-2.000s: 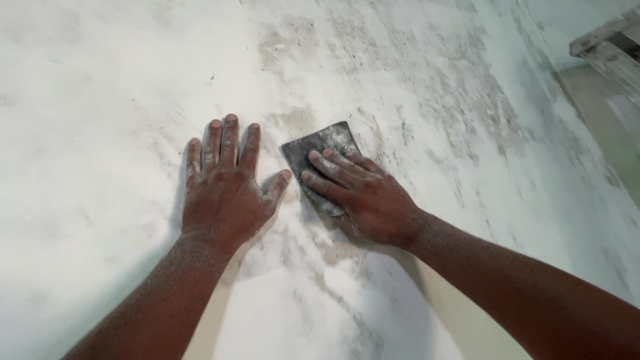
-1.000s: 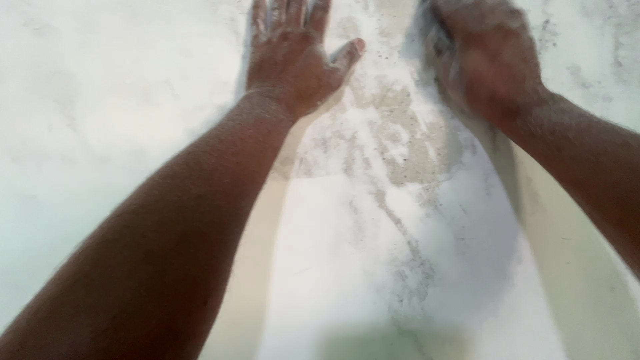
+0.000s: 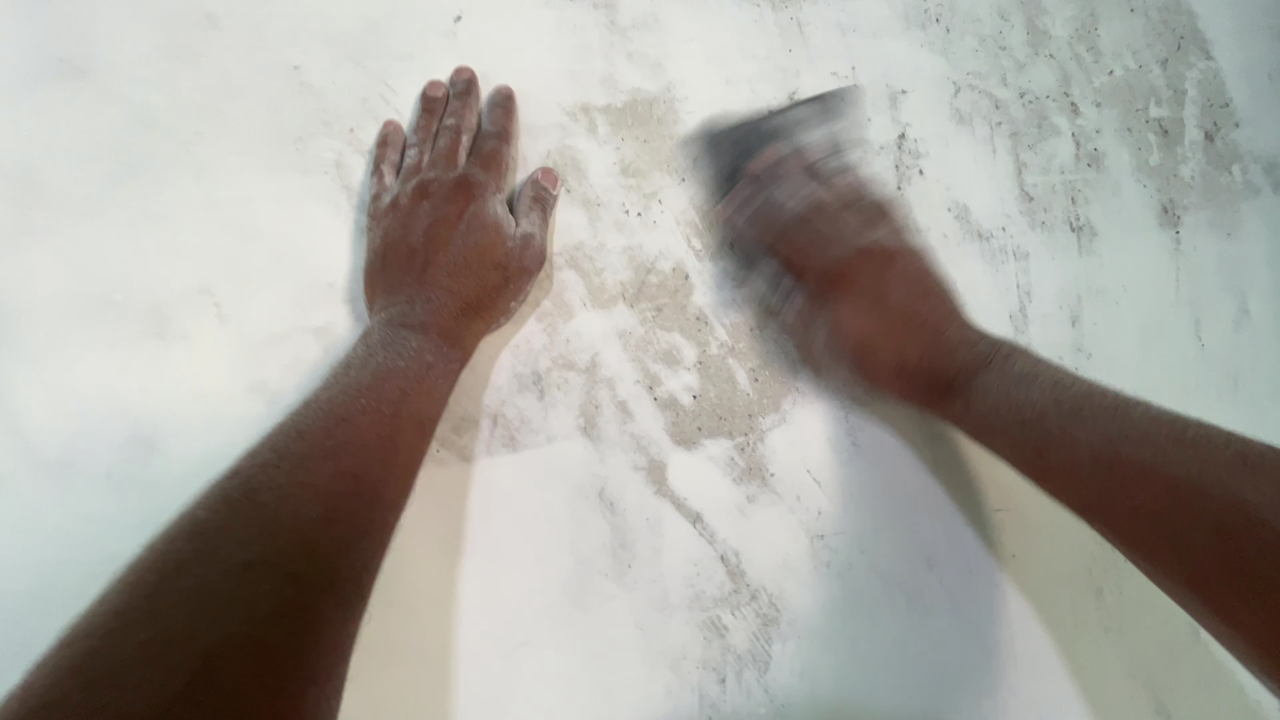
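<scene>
My left hand (image 3: 450,230) lies flat on a white, patchy plastered surface (image 3: 180,300), its fingers apart and dusted with white powder. To its right, my right hand (image 3: 840,270) is blurred and grips a dark grey sheet of sandpaper (image 3: 770,130), which it presses against the surface. The sheet's upper edge and left corner show past my fingers; its lower part is hidden under the hand. Bare greyish-beige patches (image 3: 720,390) lie between and below the two hands.
Rough grey, scraped-looking marks (image 3: 1090,120) spread over the upper right of the surface. Shadows of both arms fall across its lower part.
The view has shifted, and the ladder-like object at the upper right two seconds ago is out of frame. My right hand with the sandpaper is now farther from my left hand than two seconds ago.
</scene>
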